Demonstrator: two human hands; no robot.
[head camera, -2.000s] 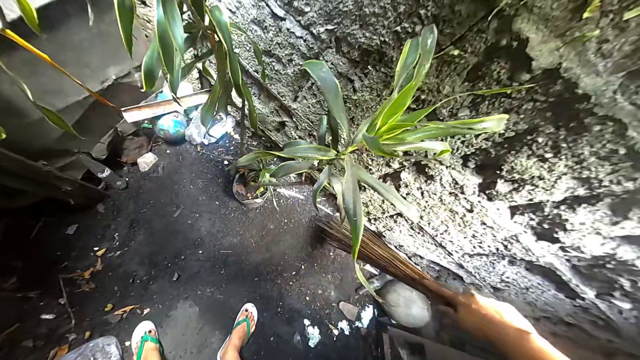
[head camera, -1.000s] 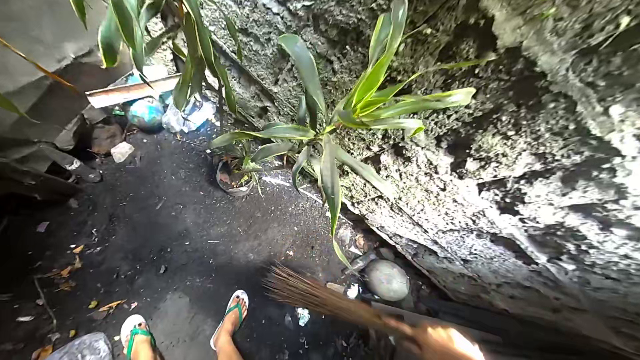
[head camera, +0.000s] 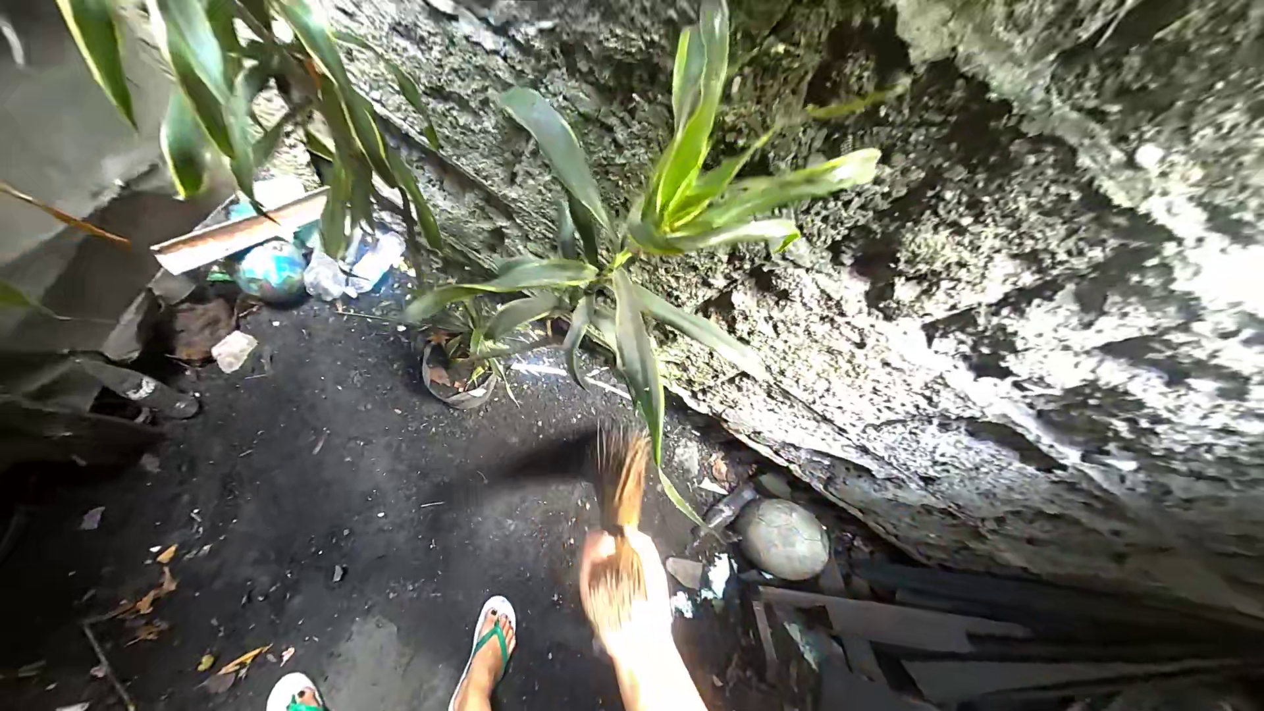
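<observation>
My right hand (head camera: 624, 583), brightly lit at the lower middle, is closed around a stick broom (head camera: 622, 479). The bristles point away from me, toward the base of a long-leaved plant (head camera: 637, 326); some blur hides their exact ends. A dark shadow lies on the ground left of the bristles. Up and to the left of the broom sits a plant pot (head camera: 459, 390) holding soil and leaves. To the right of my hand, a round, greyish ball (head camera: 785, 539) rests near the foot of the wall. My left hand is out of view.
A rough stone wall (head camera: 948, 346) rises along the right. Boards (head camera: 908, 627) lie at its foot. Upper left are a blue-green ball (head camera: 272, 272), clear plastic (head camera: 346, 272) and a plank (head camera: 242, 232). Dry leaves (head camera: 148, 597) litter the dark ground. My feet in green-strapped flip-flops (head camera: 494, 637) are below.
My right hand has moved left from the lower right with the broom. The bristles, which pointed left beside the grey ball, now point away from me, toward the plant.
</observation>
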